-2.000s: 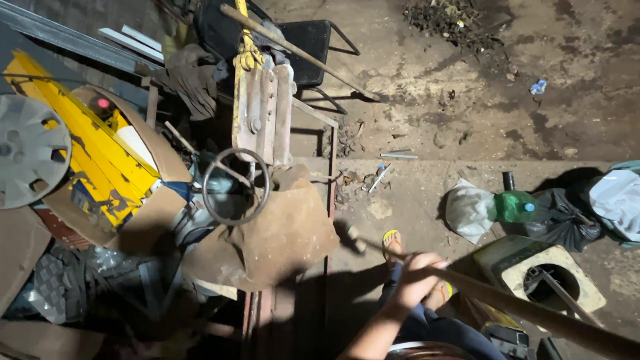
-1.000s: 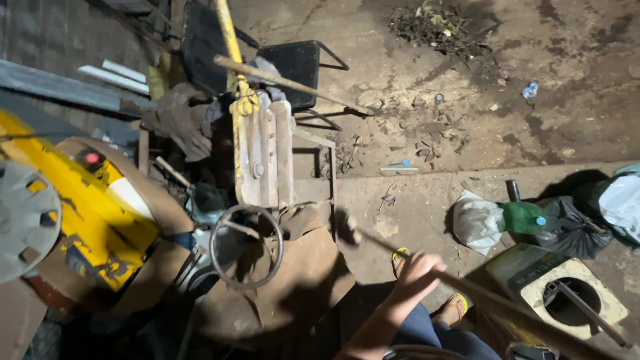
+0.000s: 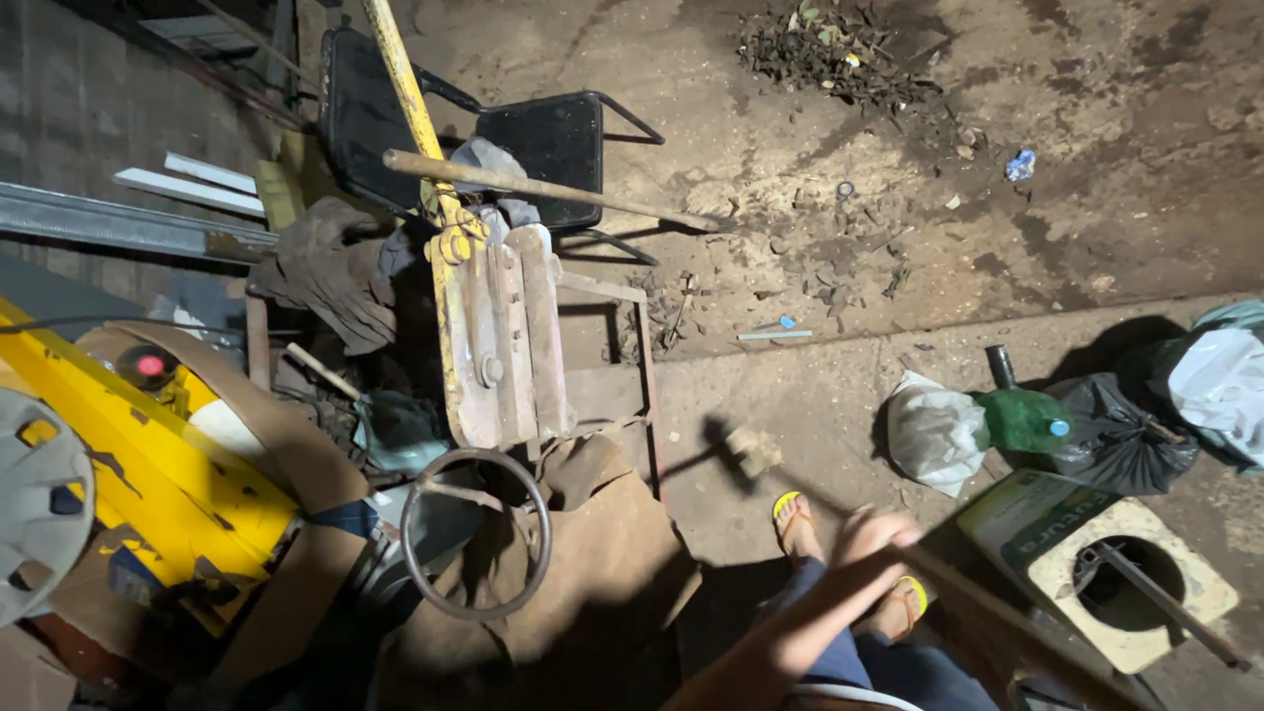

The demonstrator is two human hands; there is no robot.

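Observation:
My left hand (image 3: 874, 538) is closed around a long wooden pole (image 3: 1022, 617), which runs from the lower right up toward the middle of the view. The pole's far end (image 3: 755, 449) is blurred and pale, over the floor just beyond my feet; I cannot tell what kind of tool head it is. A dark shadow lies to its left. My right hand is not in view. Left of the hand are a brown sheet (image 3: 602, 543), a round metal wheel (image 3: 476, 533) and a rusty metal frame (image 3: 649, 395).
A black chair (image 3: 543, 148) stands behind a yellow metal bar (image 3: 405, 79) and another wooden pole (image 3: 563, 190). Yellow metal parts (image 3: 168, 464) lie left. At right are an open square container (image 3: 1205, 592), a green bottle (image 3: 1022, 420) and bags (image 3: 938, 430). Dry leaves (image 3: 829, 54) lie on the floor.
The pole's far end has moved right, from beside the brown sheet's edge to over the floor, and my left hand has shifted slightly right with it. The view has shifted somewhat.

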